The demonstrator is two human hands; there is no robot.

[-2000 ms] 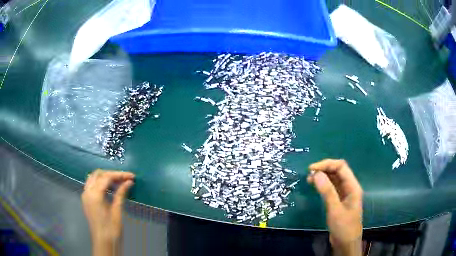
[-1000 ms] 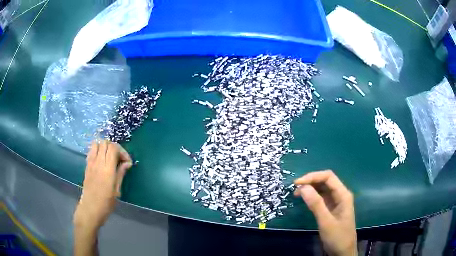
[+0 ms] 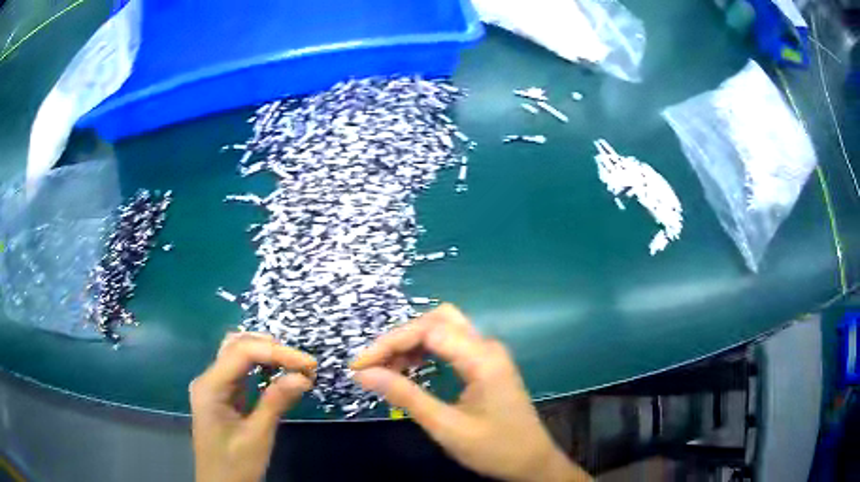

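My left hand [image 3: 247,400] and my right hand [image 3: 453,386] are over the near end of the big heap of small white-and-dark parts [image 3: 339,216]. Their fingertips face each other, a short gap apart. Thumb and forefinger of each hand are drawn together. Whether a tiny part is between them cannot be told against the heap. The small dark pile [image 3: 127,254] lies at left on a clear poly bag [image 3: 47,254]. The small pile of white sleeves [image 3: 646,193] lies at right.
The blue plastic bin [image 3: 283,61] stands behind the heap. A white bag [image 3: 85,89] leans at its left. Another bag with white contents [image 3: 556,28] lies at its right, and one more [image 3: 750,155] at far right. A few loose parts [image 3: 542,104] lie on the green top [image 3: 528,226].
My left hand has left the dark pile and moved right to the heap. My right hand has moved left, and the hands are now close together. The view has shifted right and tilted.
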